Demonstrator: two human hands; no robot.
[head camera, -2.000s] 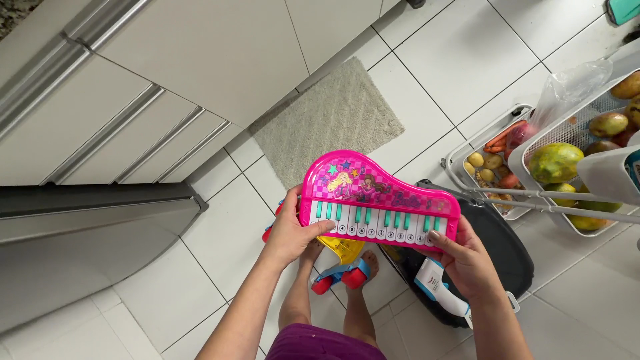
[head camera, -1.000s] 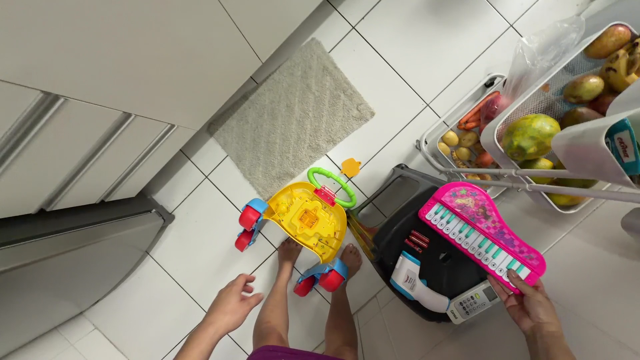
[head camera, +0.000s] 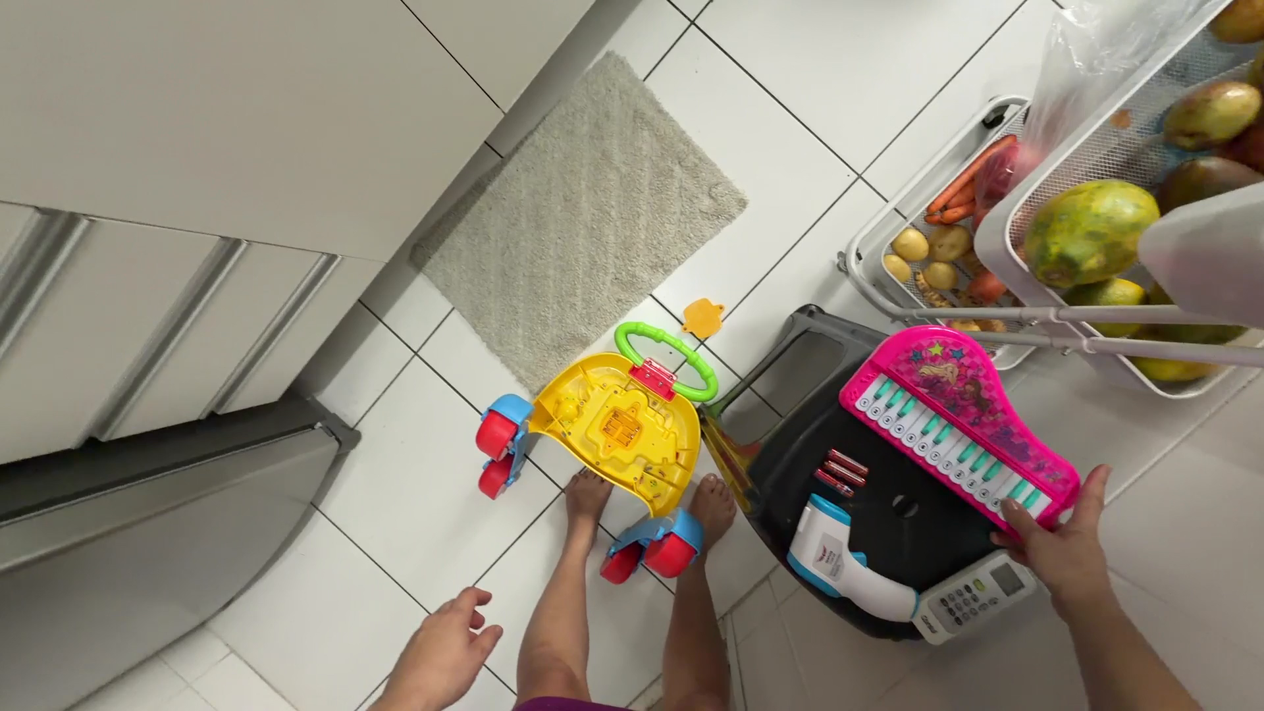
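Observation:
My right hand (head camera: 1066, 548) grips the lower right end of a pink toy piano keyboard (head camera: 973, 425), thumb on its keys, over a black stool (head camera: 879, 513). Red batteries (head camera: 841, 472), a white and blue infrared thermometer (head camera: 844, 563) and a white remote control (head camera: 976, 597) lie on the stool. My left hand (head camera: 444, 642) is empty, fingers slightly curled, above the tiles. A yellow toy walker (head camera: 622, 425), its underside showing, has a green handle (head camera: 667, 360) and red wheels (head camera: 671, 555); it rests on the floor near my feet. An orange plastic cover (head camera: 703, 318) lies beside it.
A grey mat (head camera: 592, 217) lies on the tiled floor. White rolling baskets (head camera: 997, 232) hold carrots, potatoes, a papaya (head camera: 1091, 232) and other fruit at the upper right. White drawers (head camera: 148, 326) and a grey appliance (head camera: 188, 513) stand at the left.
Two seconds ago both hands held the keyboard in front of me. My left hand let go and moved left; my right hand carried the keyboard right, over the stool.

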